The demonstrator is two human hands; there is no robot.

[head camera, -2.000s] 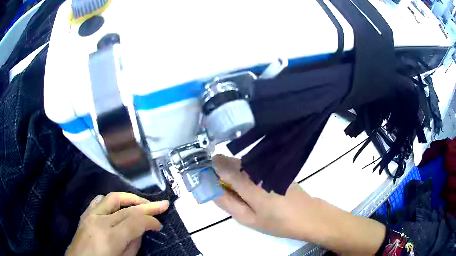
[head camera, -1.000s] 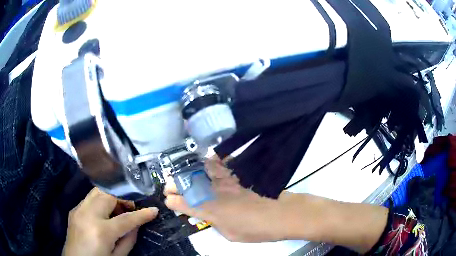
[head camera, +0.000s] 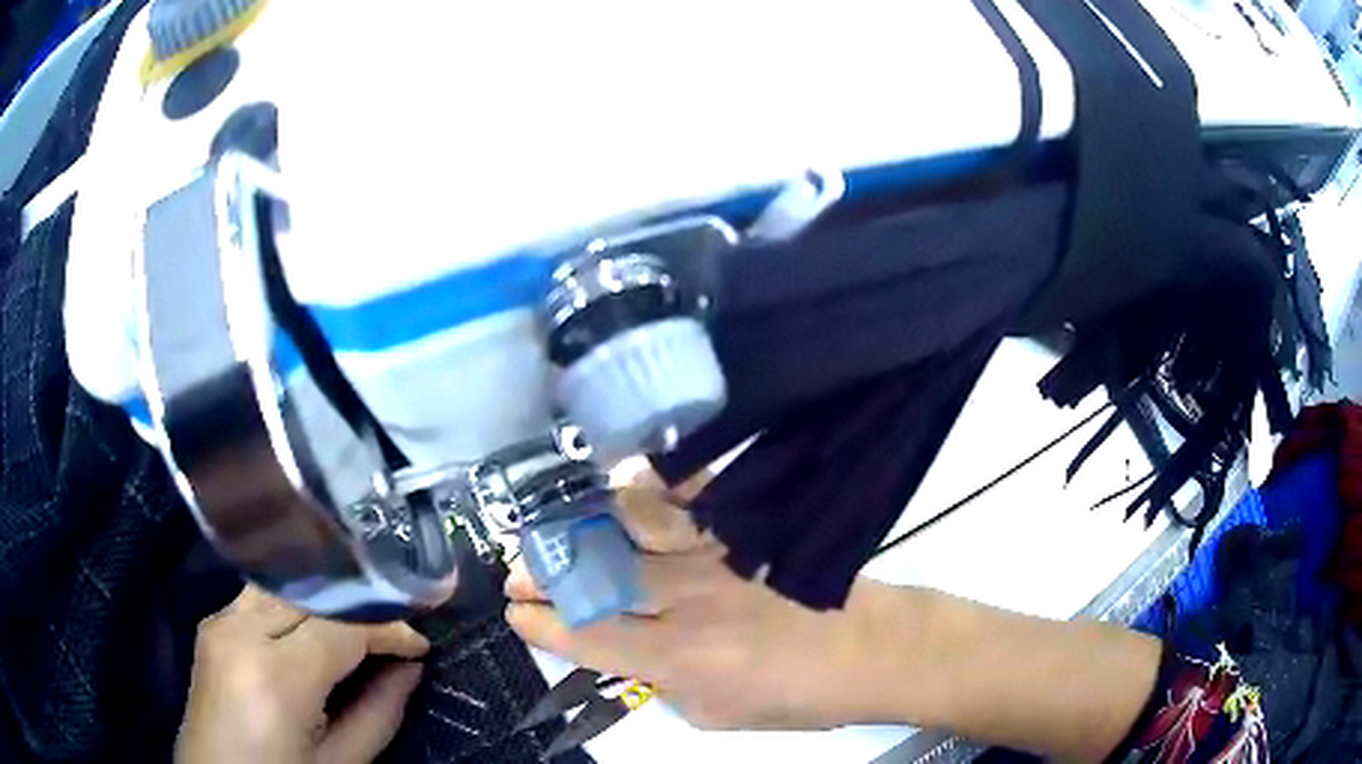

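Dark checked cloth (head camera: pixel 475 679) lies under the needle area and spreads to the left. My left hand (head camera: pixel 291 679) is at the lower left with curled fingers holding the cloth; part of the grip is hidden. My right hand (head camera: pixel 732 634) is behind and right of the grey-blue cylinder (head camera: pixel 583 567), its fingertips near the presser foot area. Thread snips (head camera: pixel 575 712) stick out below my right palm, dark blades pointing left, handle hidden in the hand. The needle is hidden by the white sewing machine head (head camera: pixel 448 164) and its shiny metal guard (head camera: pixel 217 403).
A pale round tension dial (head camera: pixel 642 388) juts from the head. Smooth black strips (head camera: pixel 896 388) hang around the machine arm, their fringed ends at the right. The measuring tape edge (head camera: pixel 1150 567) runs along the table's front. Blue and dark red items lie beyond it.
My left hand has moved slightly left and down from the needle area. My right hand has moved left behind the cylinder, and the snips' dark blades now show below it. The camera view has shifted.
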